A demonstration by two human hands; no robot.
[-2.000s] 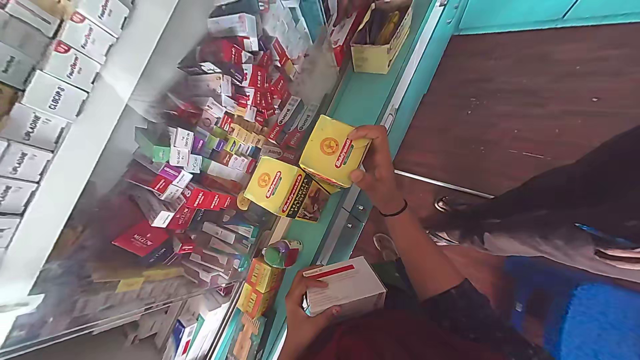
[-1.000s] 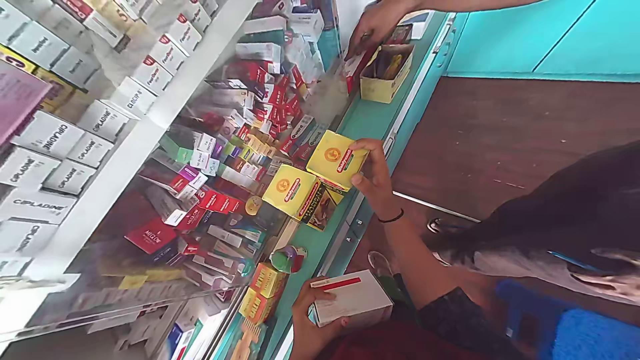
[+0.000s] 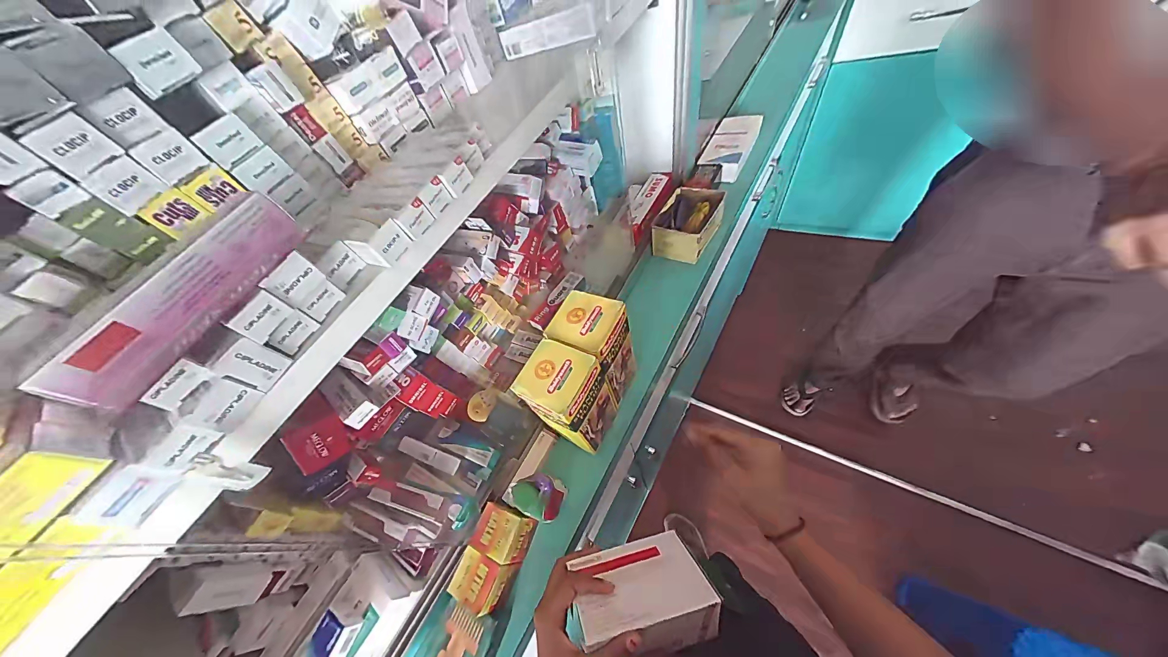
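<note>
My left hand (image 3: pixel 584 598), at the lower middle, grips a white cardboard box (image 3: pixel 650 593) with a red stripe. My right hand (image 3: pixel 741 465), blurred, holds nothing and hangs over the floor just off the counter edge, a dark band at its wrist. To its left, two yellow boxes with red labels stand side by side on the green counter: a nearer yellow box (image 3: pixel 558 383) and a farther yellow box (image 3: pixel 591 321). A round container with a green lid (image 3: pixel 529 497) sits between them and some small yellow and orange boxes (image 3: pixel 493 547).
Behind the counter ledge (image 3: pixel 659 283), a glass case holds many medicine cartons (image 3: pixel 429 392), with more cartons on a white shelf (image 3: pixel 360 315). An open carton (image 3: pixel 686 228) with small items stands farther along the ledge. Another person (image 3: pixel 995 274) stands on the brown floor at right.
My right hand has let go of the farther yellow box and drawn back toward me. The other person's hand has left the far end of the counter. The view has shifted strongly.
</note>
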